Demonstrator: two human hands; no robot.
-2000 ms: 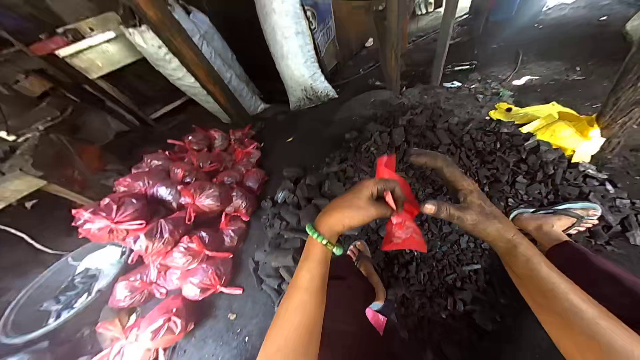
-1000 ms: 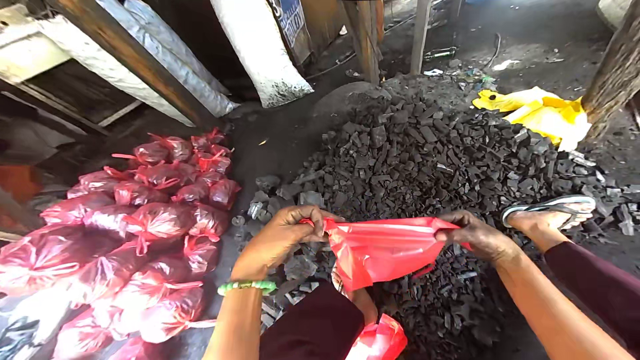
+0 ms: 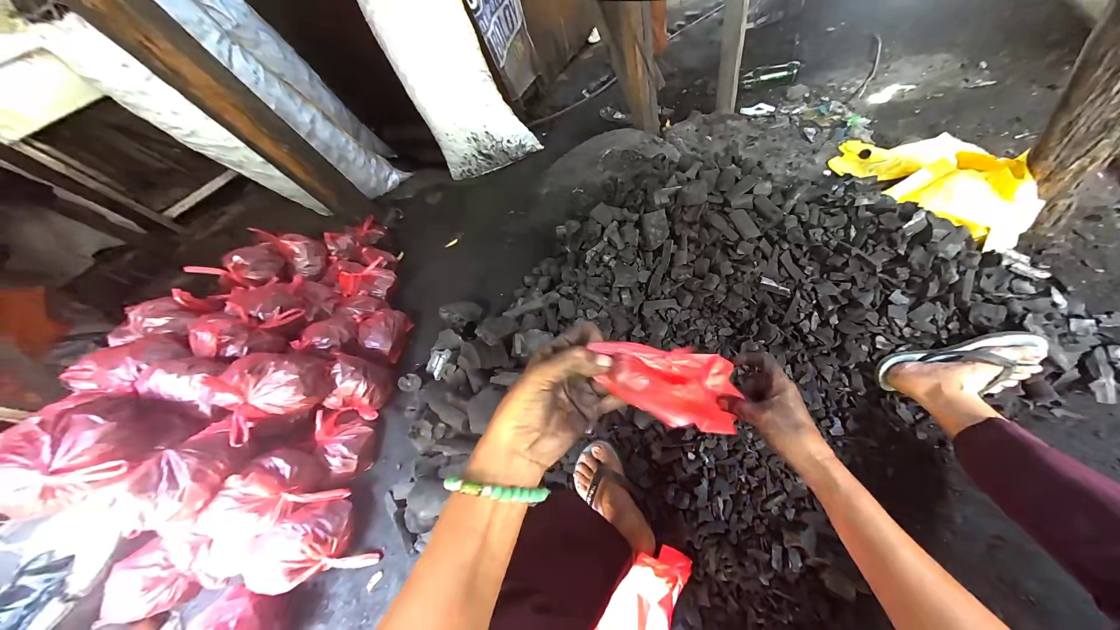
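A red plastic bag is stretched between my hands above a heap of charcoal pieces. My left hand, with green beads at the wrist, pinches its left end. The right end is held by my right hand, whose fingers are blackened. The bag looks flat, bunched and without charcoal. More red plastic lies by my lower leg, below the hands. Many filled, knotted red bags are grouped on the ground to the left.
My sandalled feet stand at the charcoal. A yellow plastic sack lies beside a wooden post at the upper right. White sacking and a wooden beam stand behind. A green glass bottle lies farther back.
The red bag was narrow and hanging two seconds ago, then spread wide between both hands. Now it is bunched shorter, and my hands are closer together than one second ago.
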